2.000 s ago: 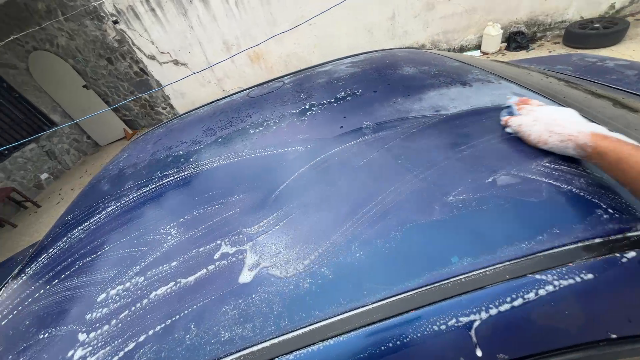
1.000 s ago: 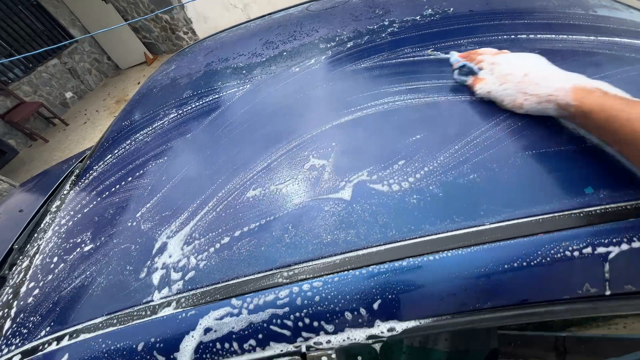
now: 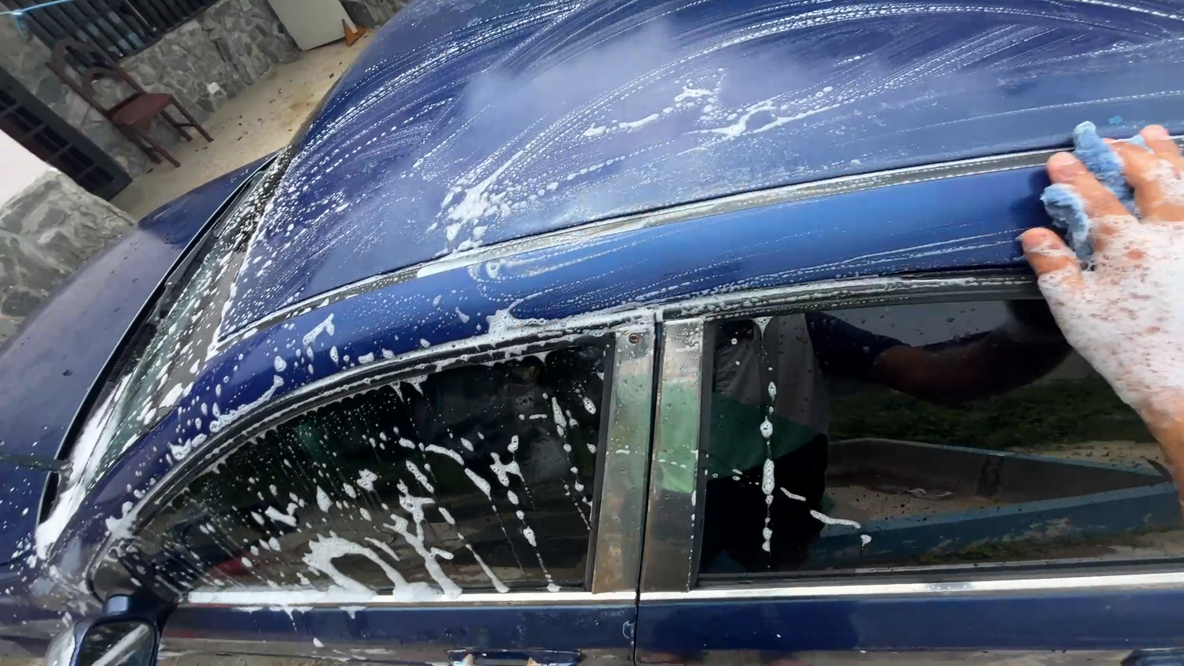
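Observation:
My right hand (image 3: pixel 1124 268), covered in white suds, grips a light blue washing cloth or sponge (image 3: pixel 1073 199) and presses it on the blue side rail above the rear door window, at the right edge. Soapy streaks curve over the blue car roof (image 3: pixel 758 102). Beneath the hand lies the dark rear side window (image 3: pixel 934 444), with a thin line of foam and a reflection of an arm. Foam drips down the front side window (image 3: pixel 398 472). My left hand is out of the frame.
The side mirror (image 3: pixel 116 640) juts out at the bottom left, below the foam-spotted windshield (image 3: pixel 185 324). Beyond the hood (image 3: pixel 102 296) stand a reddish-brown chair (image 3: pixel 139 109), a stone wall (image 3: pixel 236 46) and a small orange cone (image 3: pixel 352 31).
My right hand has moved with the blue cloth or sponge from the roof panel down to the side rail above the windows. The view has shifted toward the car's side.

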